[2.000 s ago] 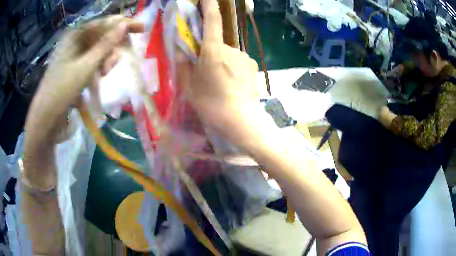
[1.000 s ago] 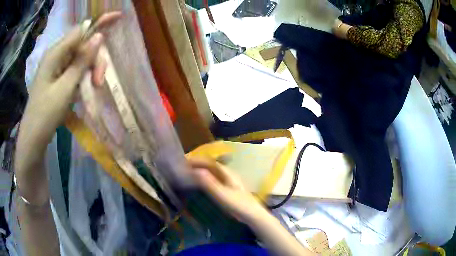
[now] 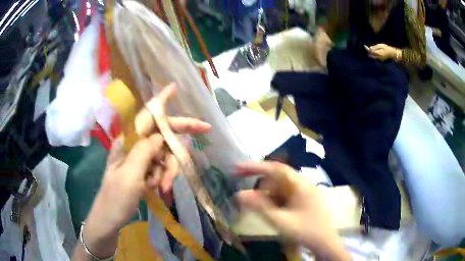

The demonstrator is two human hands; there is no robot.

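A hazy clear plastic bag (image 3: 173,66) with some green print hangs in front of me. An orange-brown strip (image 3: 171,224) and a narrower pale strip (image 3: 186,163) hang beside it. My left hand (image 3: 145,158), with a bracelet at the wrist, is among the strips, its fingers partly spread, with the pale strip running between them. My right hand (image 3: 278,196) is blurred at the bag's lower right edge, fingers bent; whether it grips the bag cannot be told. A white bag (image 3: 76,102) and a red piece (image 3: 104,48) hang at the left.
A person (image 3: 408,35) stands beyond the table at the upper right, behind dark cloth (image 3: 352,127). A white-covered table (image 3: 255,127) holds dark pieces. A light blue padded surface (image 3: 433,173) is at the right. A round wooden stool (image 3: 135,244) is below the strips.
My left hand has moved right and lower in view, into the strips. My right hand has shifted right. The view has tilted up, and the other person's hands now show apart.
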